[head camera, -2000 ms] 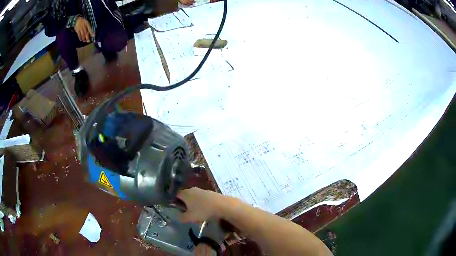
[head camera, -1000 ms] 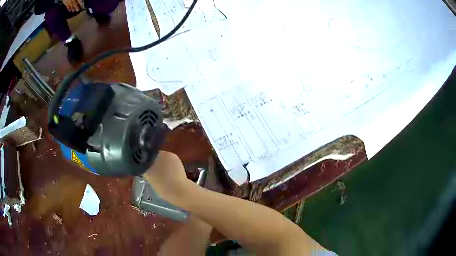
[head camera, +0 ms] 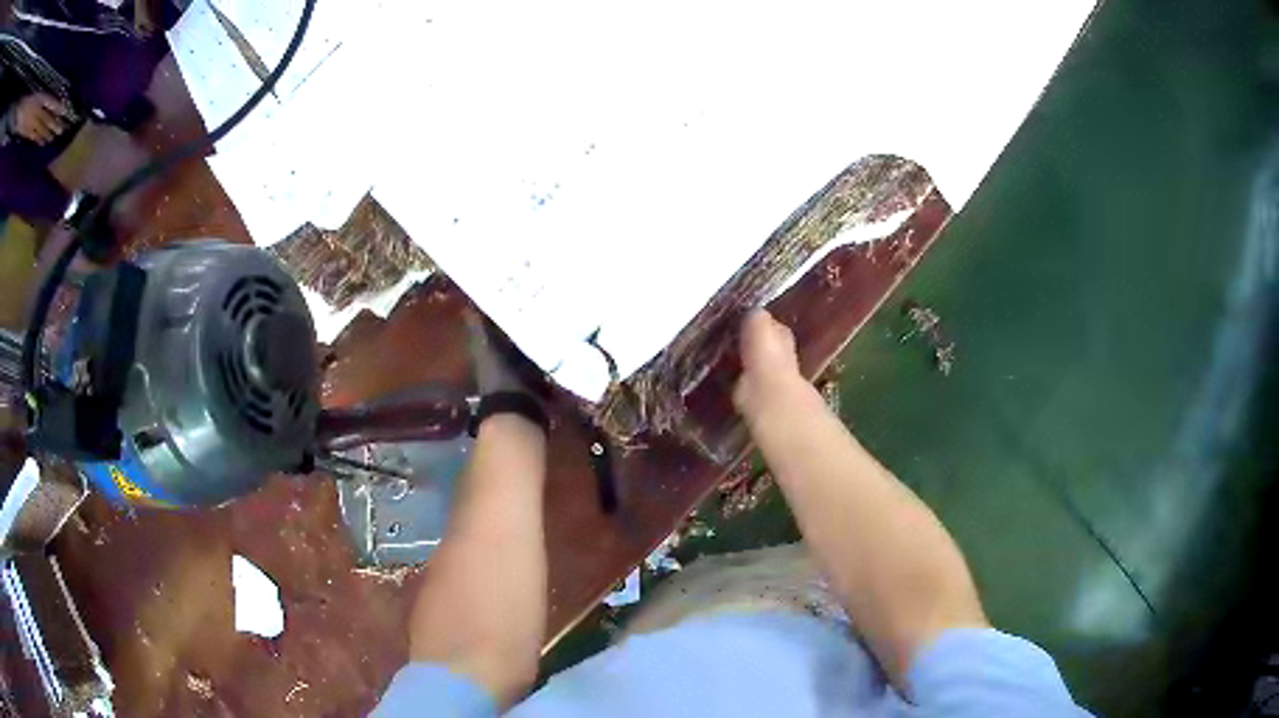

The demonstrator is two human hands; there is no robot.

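The cutting machine's grey and blue motor body (head camera: 232, 372) stands at the left, its brown handle (head camera: 393, 421) pointing right and its grey base plate (head camera: 407, 512) on the table. My left hand (head camera: 491, 362), with a dark strap at the wrist, reaches to the left side of the fabric stack's near corner; its fingers are hidden or blurred. My bare right hand (head camera: 765, 351) is against the stack's right cut edge (head camera: 807, 232), its fingers mostly hidden. White marker paper (head camera: 603, 154) covers the stack, overexposed.
A black cable (head camera: 267, 87) runs up from the motor. A paper scrap (head camera: 257, 596) and cut bundles (head camera: 49, 617) lie on the reddish-brown table (head camera: 330, 645) at the left. A seated person's hand (head camera: 39, 118) shows top left. Green floor (head camera: 1094, 365) lies to the right.
My right hand has left the machine and moved to the stack's right edge. My left hand now shows by the near corner. The view has shifted, so the machine appears further left.
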